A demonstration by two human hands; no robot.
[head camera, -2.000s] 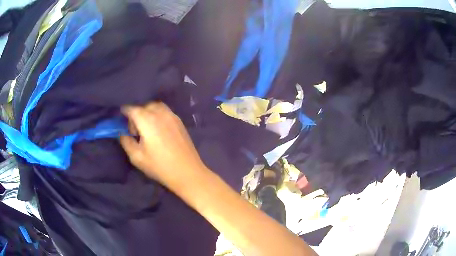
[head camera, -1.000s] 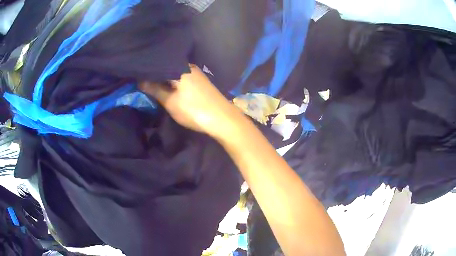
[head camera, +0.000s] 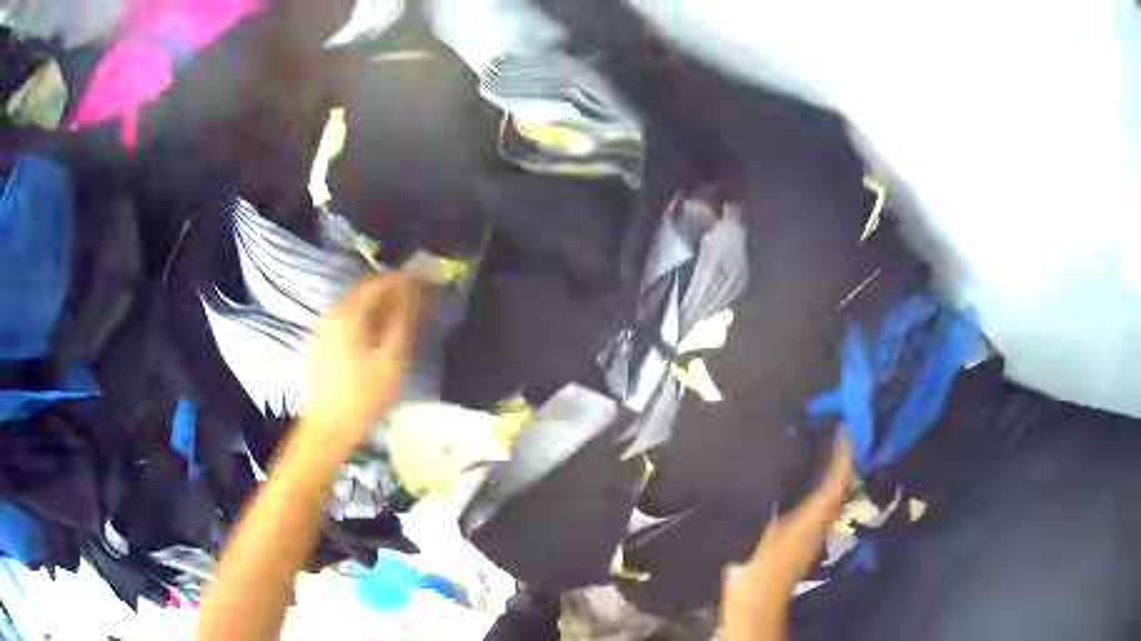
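A large heap of black cloth pieces fills the middle. My left hand is blurred over the heap's left part, its fingertips at a small pale-yellow and grey piece; its grip cannot be told. White-and-black striped pieces fan out to its left. My right hand is at the lower right, its fingertips touching the lower end of a bright blue fabric scrap; whether they hold it is unclear. Grey pieces and yellow scraps lie between the hands.
Pink fabric lies at the upper left. A large blue piece is at the left edge. A smooth pale surface borders the heap at upper right. White floor with scraps shows at the lower left.
The view has shifted to another part of the heap. Two hands now show instead of one. The hand that was at the long blue strip on the left is no longer there.
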